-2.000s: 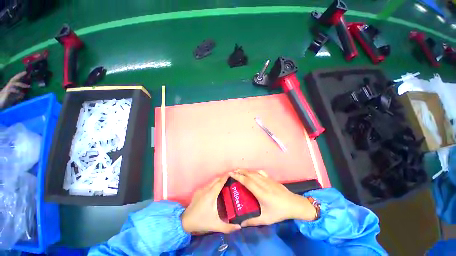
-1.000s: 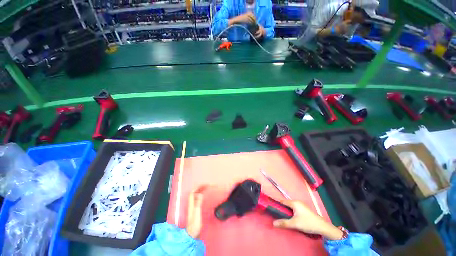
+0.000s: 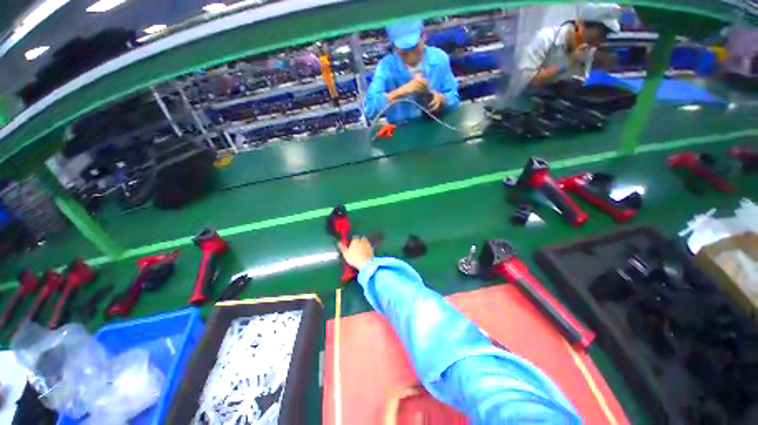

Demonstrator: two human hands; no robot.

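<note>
My right hand [image 3: 357, 251] reaches far forward over the green bench and is closed on the handle of a red-and-black tool body [image 3: 342, 224], which stands head up beyond the mat. A small black fitting [image 3: 414, 246] lies to its right. The salmon-red mat [image 3: 374, 332] is partly hidden by my blue sleeve. At the bottom edge, a blurred reddish-brown shape [image 3: 420, 407] is cut off; I cannot tell if it is my left hand or a part. Another tool body [image 3: 544, 303] lies across the mat's right corner.
A foam tray of white parts [image 3: 307, 365] and a blue bin with clear bags [image 3: 184, 353] are at left. A foam tray of black parts [image 3: 557, 257] is at right. Several tool bodies stand or lie along the green bench [image 3: 283, 236]. Two people work across the line.
The view has tilted up. My right hand has carried the tool body from above the mat forward to the bench. My left hand, seen above the mat before, no longer shows clearly.
</note>
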